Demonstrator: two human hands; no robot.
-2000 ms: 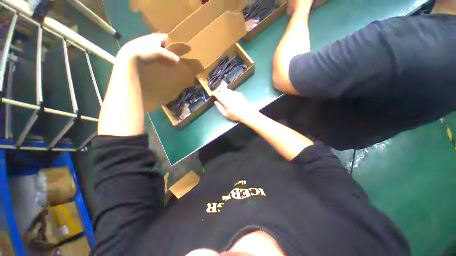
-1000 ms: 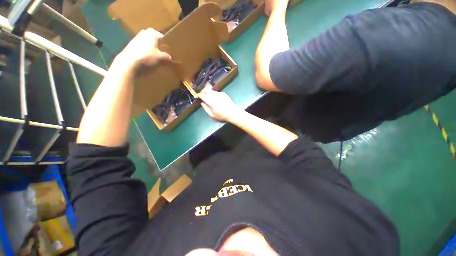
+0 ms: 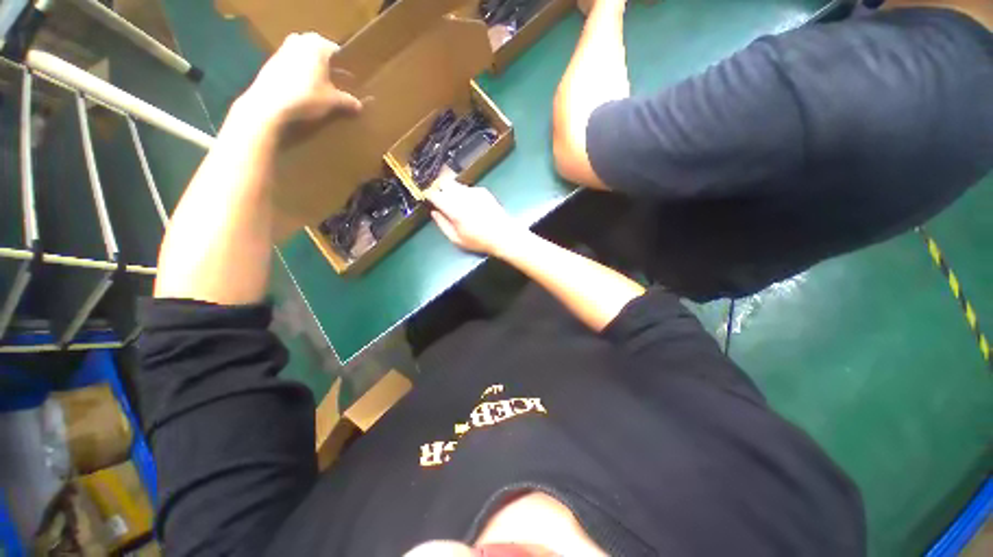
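Two small brown mailer boxes lie side by side on the green bench, each with black cable bundles and a dark block inside: the left box (image 3: 346, 265) and the right box (image 3: 495, 149). Their raised brown lids (image 3: 408, 76) stand behind them and overlap, so which lid belongs to which box is hard to tell. My left hand (image 3: 299, 89) holds the lid area at its left side, fingers curled over the cardboard. My right hand (image 3: 470, 218) is at the front where the two boxes meet, its fingertips on the right box's near wall.
A neighbouring person's arm (image 3: 593, 109) and dark sleeve are at the right. Another box with black cables (image 3: 534, 41) lies at the top. A white tube rack (image 3: 103, 98) is at the left, with blue shelving and cartons below. An open carton (image 3: 376, 400) is low beside my lap.
The view has shifted, moving the scene left. The raised lid flap has changed angle in my left hand, and the right box's left wall now shows more. My right hand stays at the boxes' front.
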